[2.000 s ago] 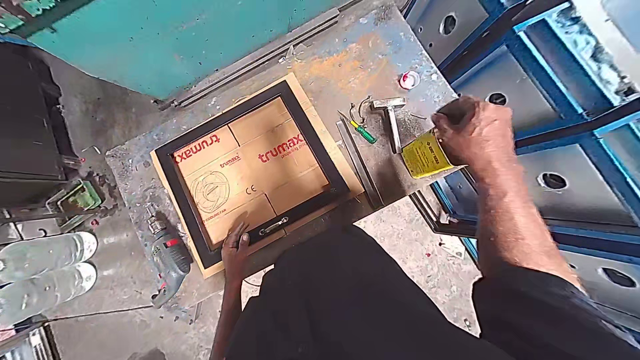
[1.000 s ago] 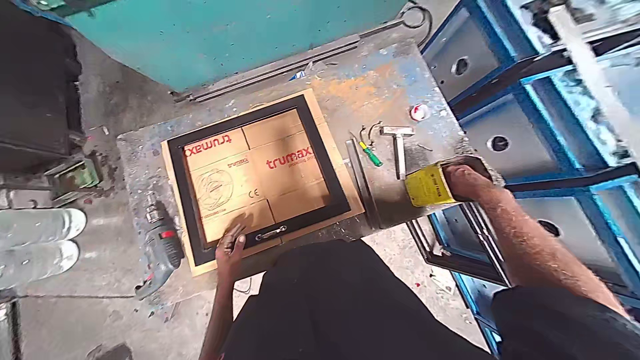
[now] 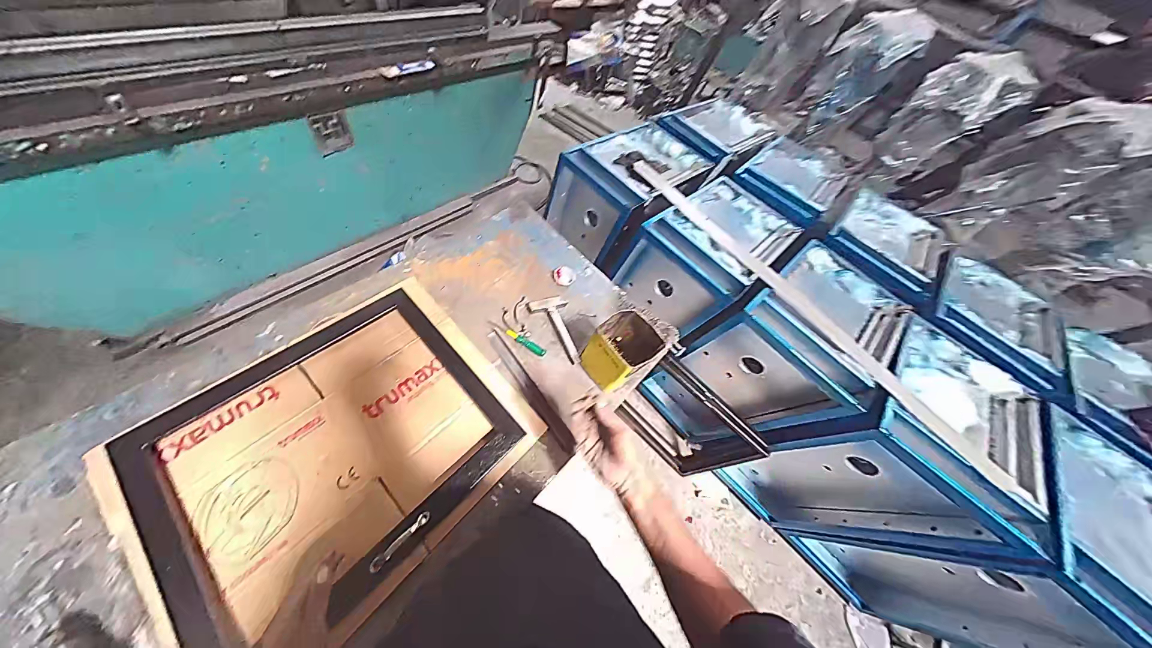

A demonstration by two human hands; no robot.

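Observation:
A black rectangular frame with a handle (image 3: 400,542) lies on a printed cardboard sheet (image 3: 342,432), on the worktable. My left hand (image 3: 310,589) is blurred over the cardboard at the frame's near side; whether it holds anything is unclear. Just below a yellow open-topped tin (image 3: 608,360) at the table's right edge is my right hand (image 3: 605,439), fingers bent; its grip cannot be made out. A hammer (image 3: 558,326) and a green-handled screwdriver (image 3: 526,343) lie left of the tin. Left of these a thin metal bar (image 3: 533,389) runs beside the cardboard.
Blue-edged metal cabinets (image 3: 751,364) stand in rows on the right, with a long pale bar (image 3: 792,297) across them. Dark thin frames (image 3: 711,405) lean by the table's right edge. A large teal metal machine (image 3: 270,198) stands beyond the table. A small round lid (image 3: 563,275) lies on the table.
My right hand, inside the yellow tin one second ago, is now out of it and on its near side. The view has swung up and to the right.

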